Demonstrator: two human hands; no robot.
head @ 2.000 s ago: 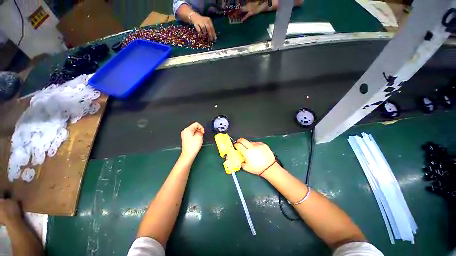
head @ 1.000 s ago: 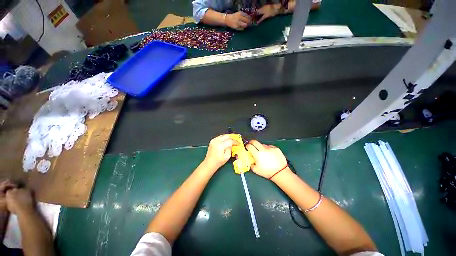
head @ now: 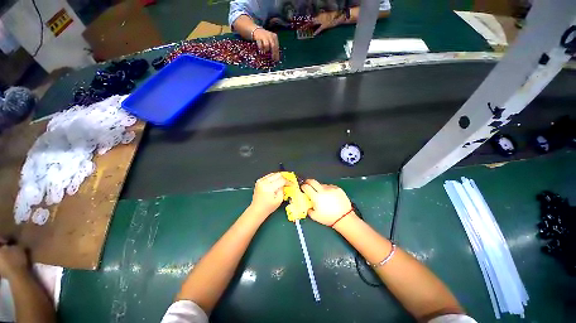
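Note:
The yellow glue gun (head: 297, 200) is in my right hand (head: 328, 203), over the near edge of the green worktop, with its dark nozzle pointing to the belt. A long pale glue stick (head: 307, 262) trails from its back towards me. My left hand (head: 270, 192) is at the gun's front left side with its fingers curled against the yellow body; whether it grips the gun or something small is hidden. A round black unit with a white dotted face (head: 350, 153) lies on the belt, ahead and to the right of the gun.
More round units (head: 505, 145) lie on the belt beyond the slanting white post (head: 470, 120). Spare glue sticks (head: 486, 246) and black parts (head: 556, 221) lie right. White discs (head: 69, 151) cover a brown board (head: 95, 221) left, near a blue tray (head: 177, 88). Another person's hands (head: 266, 43) are across the belt.
Two seconds ago my left hand was apart from the gun and a round unit was at the nozzle; now the hand is against the gun. Since one second ago, the units on the belt have shifted right.

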